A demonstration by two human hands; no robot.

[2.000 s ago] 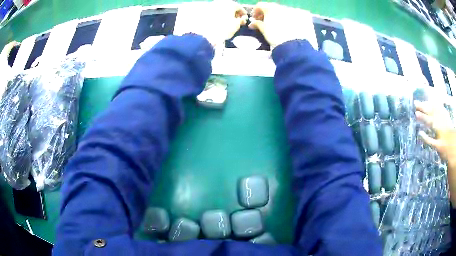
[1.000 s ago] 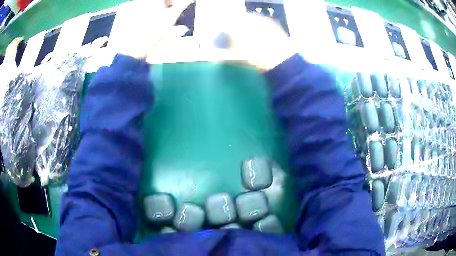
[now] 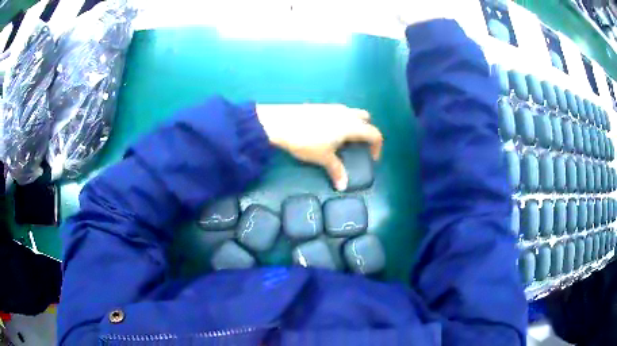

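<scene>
My left hand reaches in from the left over the green mat. Its thumb and fingers are around the edges of a grey-blue charging case, which appears closed. Several other rounded-square cases lie loose just below it, near my jacket, among them one directly under the held case. My right forearm extends to the top edge. My right hand is washed out by glare and cut off there, so its fingers and anything in them cannot be made out.
A clear blister tray with rows of cases is at right. Crinkled clear bags lie at left, above a flat black object. White boxes with dark inserts run along the far side, partly lost in glare.
The view has tilted down towards the mat. My left hand has come back from the white boxes to a loose case. The other worker's hand over the tray has gone from view.
</scene>
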